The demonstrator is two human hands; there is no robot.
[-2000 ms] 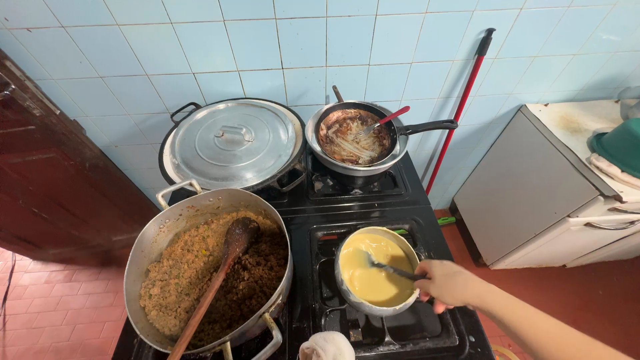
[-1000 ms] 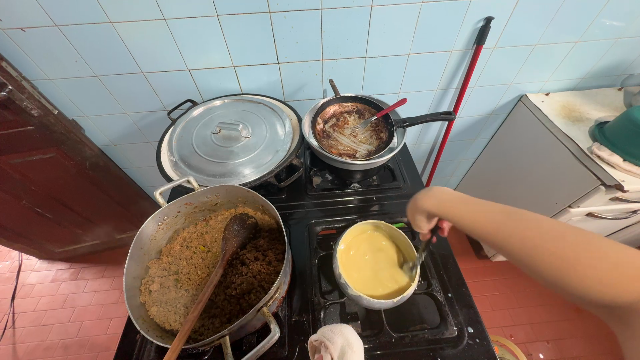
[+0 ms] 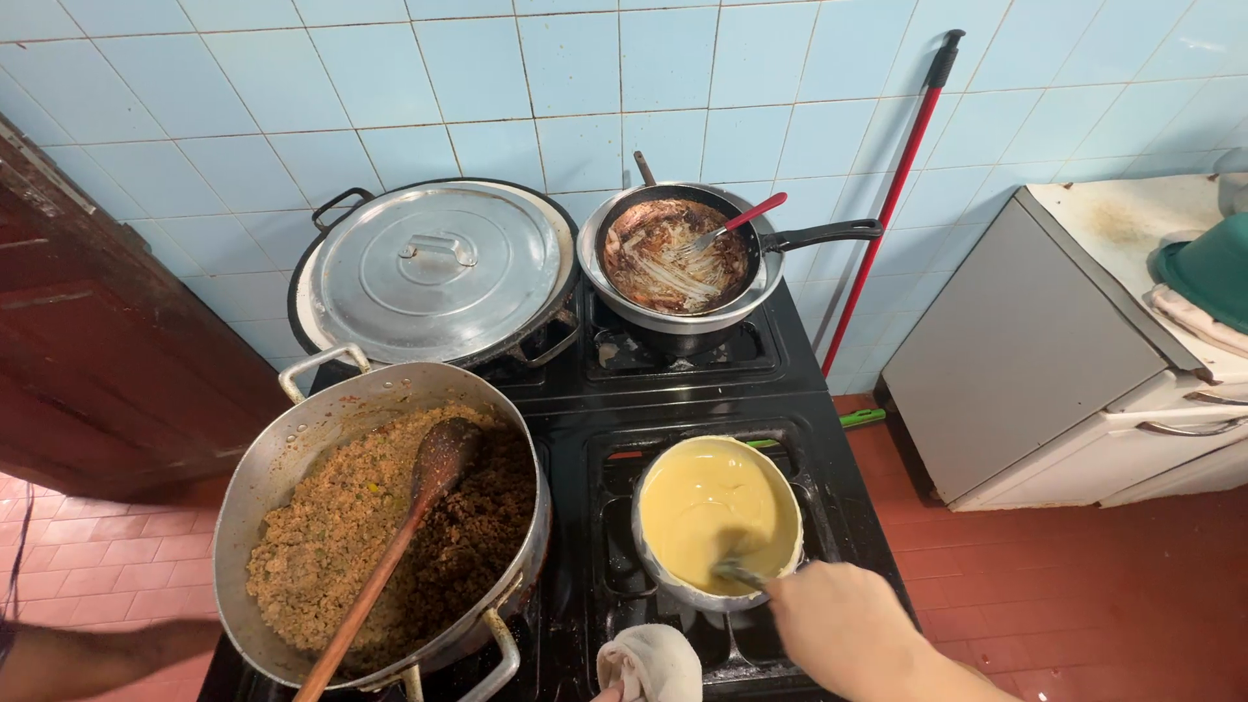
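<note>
At the lower right my right hand (image 3: 843, 619) grips a utensil (image 3: 738, 573), its end dipped in the thick yellow mixture (image 3: 717, 507). The mixture fills a small metal pot (image 3: 798, 546) on the front right burner; the utensil's head is blurred. At the bottom edge, a sliver of my left hand (image 3: 611, 692) shows, holding a bunched pale cloth (image 3: 651, 661) beside the small pot's near side; whatever the cloth wraps is hidden. A large aluminium pot (image 3: 239, 517) to the left holds crumbly brown food and a wooden spoon (image 3: 375, 575).
Behind are a lidded large pot (image 3: 434, 273) and a black frying pan (image 3: 829, 234) with a red-handled fork (image 3: 741, 216), set in a metal pan. A red pole (image 3: 882, 224) leans on the tiled wall. Another person's limb (image 3: 107, 658) shows at lower left.
My right hand has come down from the small pot's right side to its near right edge, with the utensil moving through the yellow mixture. The cloth stays near the bottom edge.
</note>
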